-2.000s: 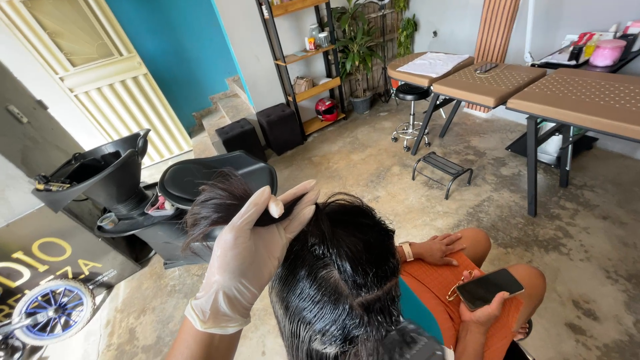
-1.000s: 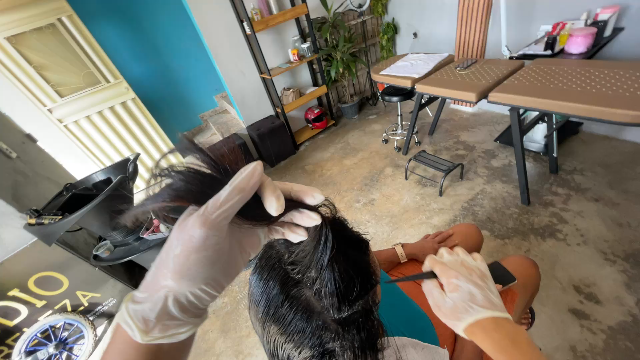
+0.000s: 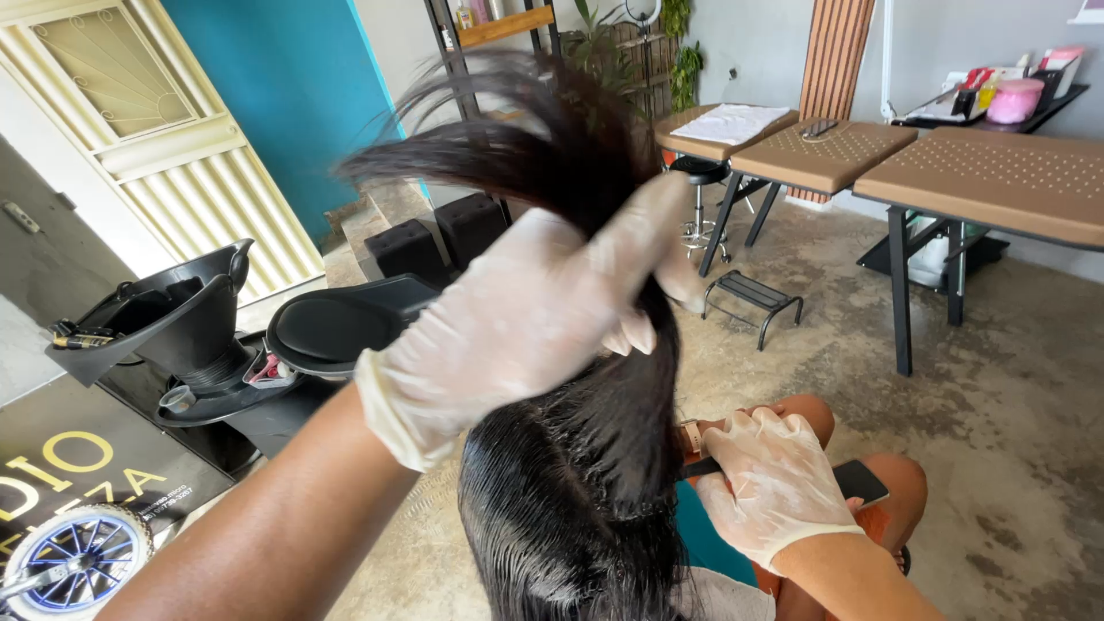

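My left hand (image 3: 535, 302), in a pale translucent glove, grips a raised section of dark hair (image 3: 552, 155) above a seated person's head; the loose ends fan out to the left. Below it hangs the rest of the wet-looking black hair (image 3: 552, 509), with a parting visible. My right hand (image 3: 768, 483), gloved too, is closed around a dark handle (image 3: 700, 467) at the right side of the head; the tool's far end is hidden by hair. Just beyond that hand, the seated person holds a phone (image 3: 861, 483).
A black shampoo basin (image 3: 164, 302) with its chair stands at the left, near a small spoked wheel (image 3: 82, 561). Brown padded tables (image 3: 992, 181) line the right. A metal step stool (image 3: 753, 293) and a round wheeled stool (image 3: 699, 170) stand on the concrete floor.
My right hand, out of view two seconds ago, came in at the right with the dark tool and is now beside the hair. My left hand has lifted the hair section higher.
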